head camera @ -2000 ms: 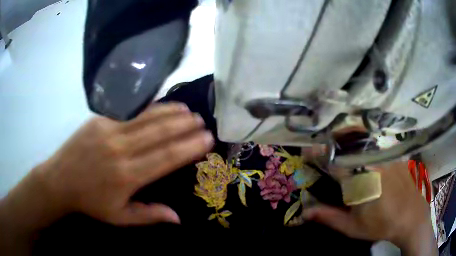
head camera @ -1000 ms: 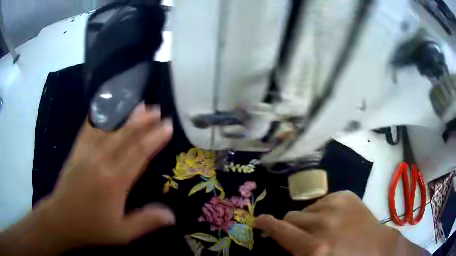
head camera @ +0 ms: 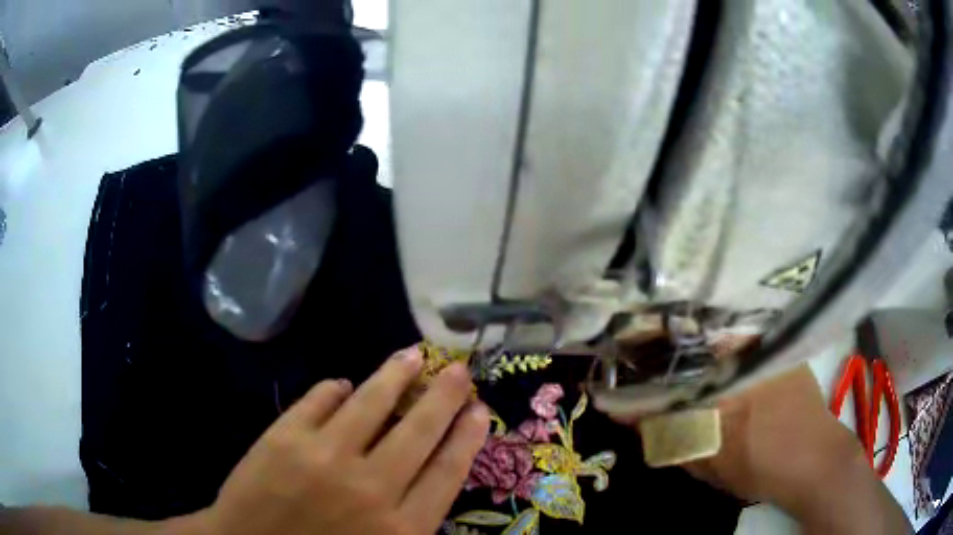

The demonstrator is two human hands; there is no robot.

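The black garment panel (head camera: 240, 418) lies flat under the sewing machine head (head camera: 564, 157). An embroidered flower motif (head camera: 507, 465) in pink-red, yellow and pale blue shows on it. My left hand (head camera: 355, 449) lies flat on the cloth, its fingertips over the yellow flower (head camera: 444, 366) by the needle area. My right hand (head camera: 768, 439) is at the lower right of the head, partly hidden behind it and the pale block (head camera: 681, 437); its fingertips are hidden. The presser foot and needle are too blurred to make out.
A grey translucent oval wrapped in black (head camera: 277, 261) hangs left of the head, above the cloth. Red-handled shears (head camera: 865, 402) lie on the white table (head camera: 42, 418) at the right. Patterned cloth and a dark flat object (head camera: 938, 460) are at the right edge.
My left hand has moved right and down onto the yellow flower. My right hand has moved from the motif's right side to behind the pale block. The camera view has shifted.
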